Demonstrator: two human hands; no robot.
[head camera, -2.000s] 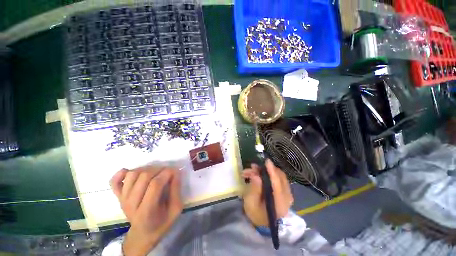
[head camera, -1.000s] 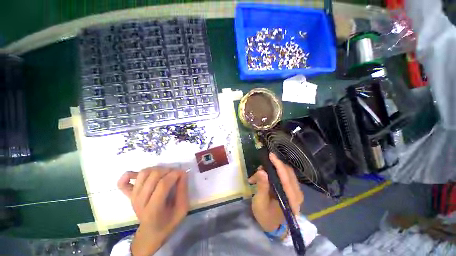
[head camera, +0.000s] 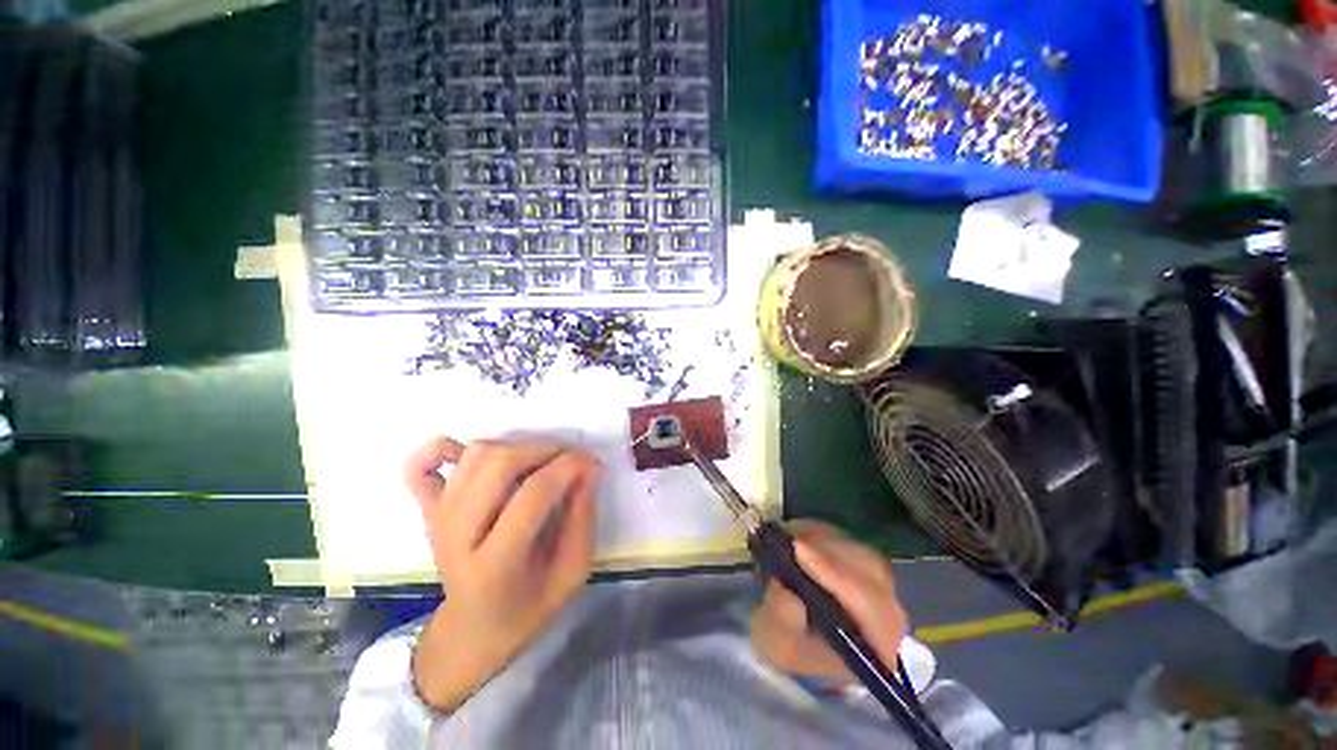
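The red-brown soldering jig (head camera: 708, 425) lies on the white work sheet (head camera: 367, 484). A small silver-and-black component (head camera: 666, 431) sits in the pale nest near its left end. My right hand (head camera: 833, 598) holds the black soldering iron (head camera: 829, 618) like a pen, its metal shaft pointing up-left with the tip at the component. My left hand (head camera: 513, 513) is left of the jig, fingertips closed on the thin solder wire (head camera: 191, 495), which runs in from the left. A silver-black pile of loose parts (head camera: 543, 344) lies above the jig.
A clear-grey blister tray (head camera: 513, 161) is above the pile. A round yellowish pot (head camera: 839, 308), a blue bin (head camera: 990, 103) with small parts, white paper (head camera: 1015, 246) and a green-rimmed spool (head camera: 1246, 154) are right. The black fan (head camera: 960, 476) is close beside my right hand. Stacked trays (head camera: 74, 205) stand far left.
The iron has moved from beside the pot and fan to the component in the jig. My left hand keeps hold of the wire near the jig. The whole view has shifted.
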